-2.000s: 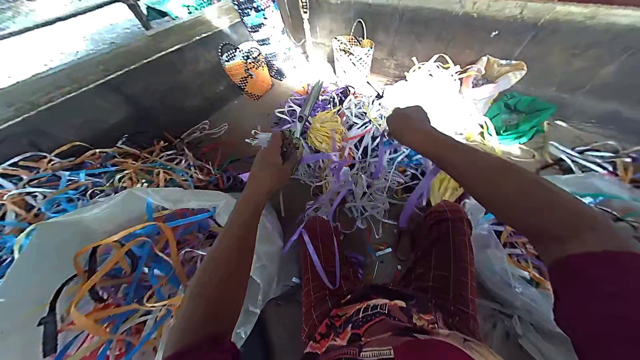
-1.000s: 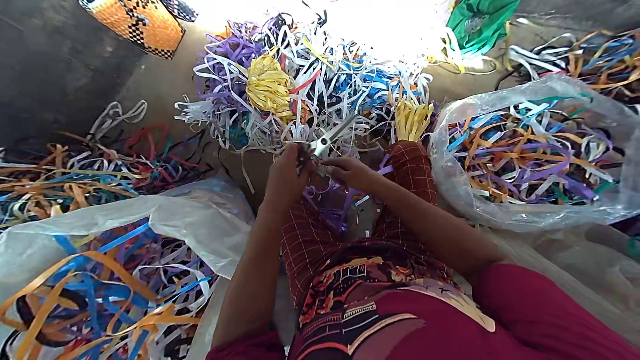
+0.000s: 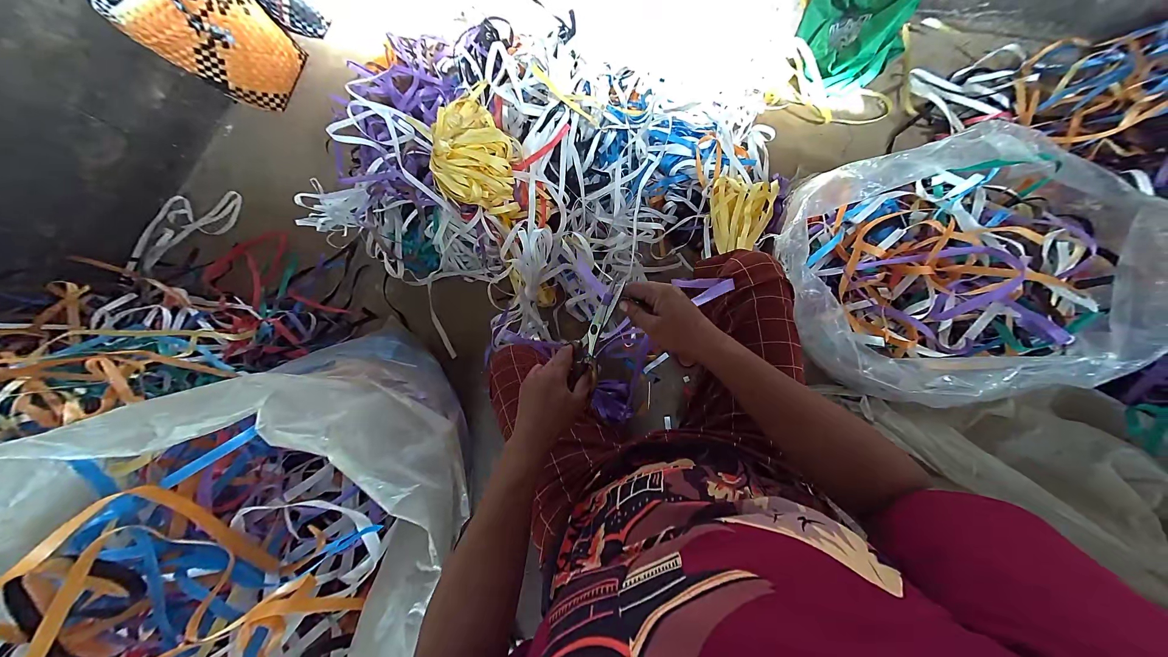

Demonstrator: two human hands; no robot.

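Note:
My left hand [image 3: 555,392] is closed around the handles of a pair of scissors [image 3: 598,324], whose blades point up and away over my lap. Close to the blade tips, my right hand [image 3: 664,315] has its fingers pinched together; a dark thing, perhaps a strip, is at the fingertips, too small to tell. Beyond both hands lies a heap of white, purple and blue plastic strips [image 3: 602,173]. A yellow strip bundle [image 3: 474,155] rests on the heap, and another yellow bundle [image 3: 744,214] is by my right knee.
Clear plastic bags of coloured strips stand at left [image 3: 356,411] and right [image 3: 949,383]. Loose strips [image 3: 137,338] lie behind the left bag. An orange and black woven basket [image 3: 219,46] is at upper left, a green plastic bag [image 3: 853,41] at upper right.
The view has tilted down and shifted since the earliest frame. My right hand, far from the left over the heap then, is now near the scissors. The blades have swung to point more directly away.

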